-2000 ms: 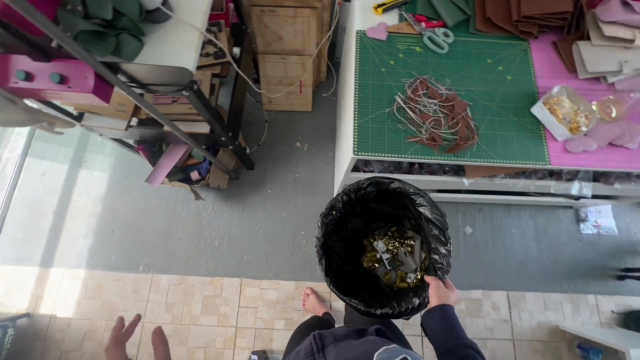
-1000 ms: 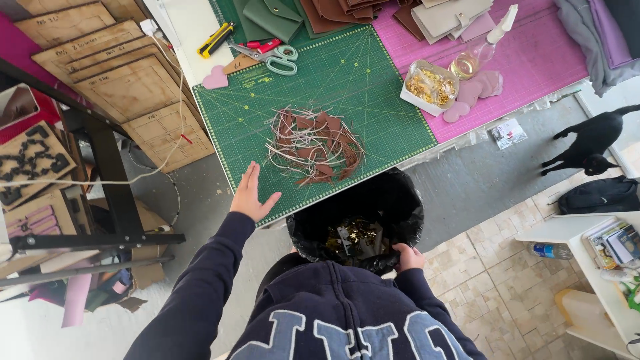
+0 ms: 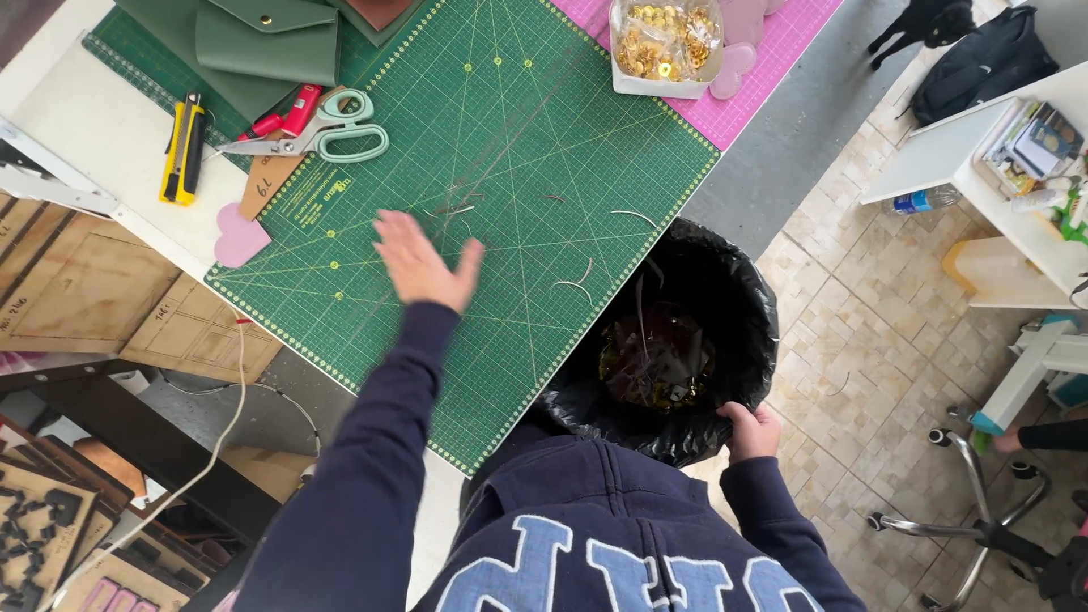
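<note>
My left hand [image 3: 429, 262], slightly blurred, is spread flat over the green cutting mat [image 3: 510, 340] and holds nothing. Several thin leather offcut strips [image 3: 578, 276] lie scattered on the mat. My right hand [image 3: 750, 429] grips the rim of a waste bin lined with a black bag [image 3: 731, 314], held against the table edge. Inside the bin are scraps with gold bits, and thin strips hang there. Mint-handled scissors [image 3: 353, 136], a yellow utility knife [image 3: 181, 153], a red-handled tool [image 3: 297, 110] and a pink heart piece [image 3: 240, 236] lie at the table's left.
Green leather pouches [image 3: 268, 42] lie at the back left. A white box of gold-coloured hardware [image 3: 665, 81] stands by the pink mat [image 3: 748, 119]. On the right are a black cat [image 3: 922, 25], a black bag [image 3: 977, 72], a white shelf [image 3: 977, 161] and a wheeled chair base [image 3: 977, 527]. Another person's hand shows at far right.
The pile of brown scraps and strips has left the mat, leaving a few strips. My left hand has moved farther in over the mat. My right hand stays at the bin's rim.
</note>
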